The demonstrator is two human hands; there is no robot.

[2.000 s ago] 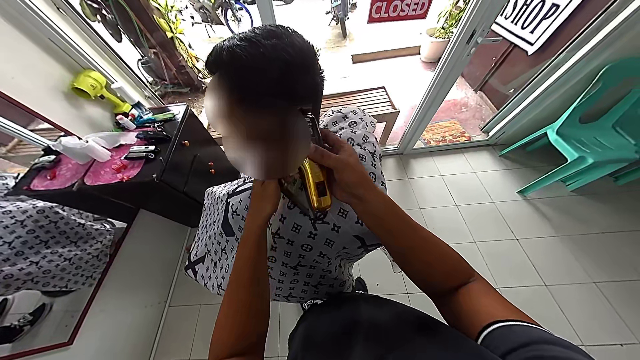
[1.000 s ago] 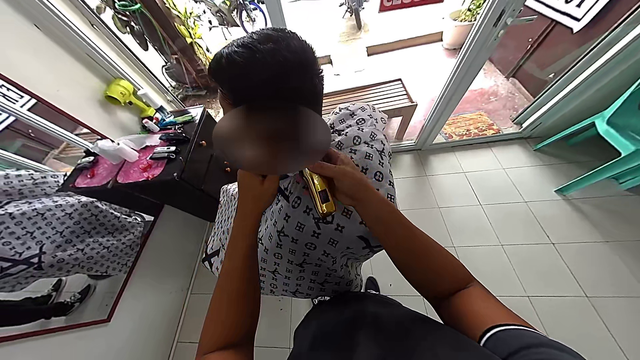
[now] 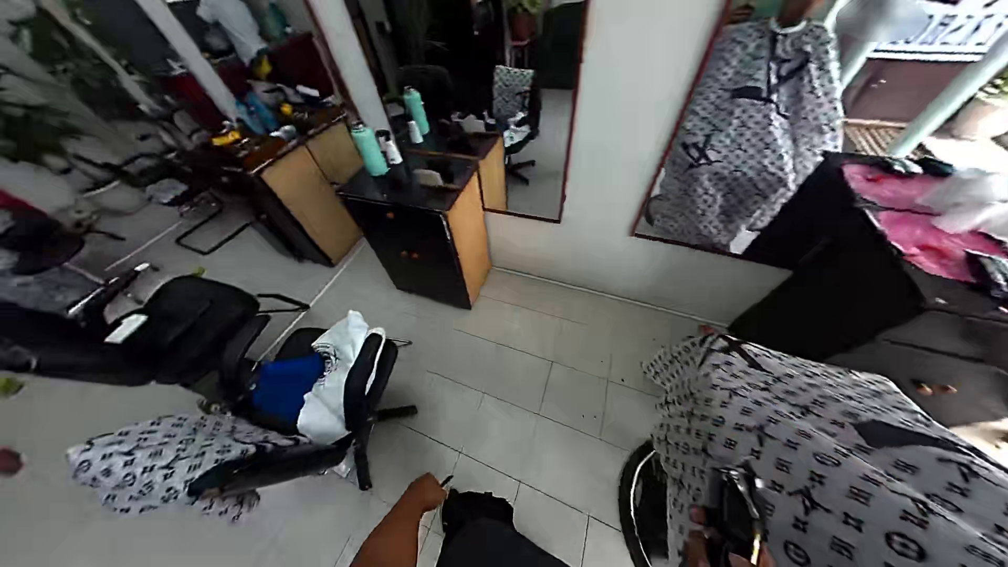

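At the lower middle, my left hand [image 3: 425,493] is closed, with the tip of a thin dark object [image 3: 446,479] sticking out of it; the rest of that object is hidden. My right hand [image 3: 699,539], partly cut off by the bottom edge, grips a hair clipper [image 3: 736,508] with a dark body, a shiny blade end and a bit of gold along its side. Behind and beside the clipper spreads a white patterned barber cape [image 3: 835,457], draped over a seated person whose head is out of view.
A black swivel chair [image 3: 370,370] holding white and blue cloths stands left, another patterned cape [image 3: 157,465] by it. A black cabinet [image 3: 409,252] with bottles stands against the wall. At right are a dark counter [image 3: 835,283] with pink plastic and a round black-rimmed object [image 3: 634,504].
The view has swung far to the left. My hands, earlier close together at the seated person's head, are now wide apart, the right one still holding the clipper.
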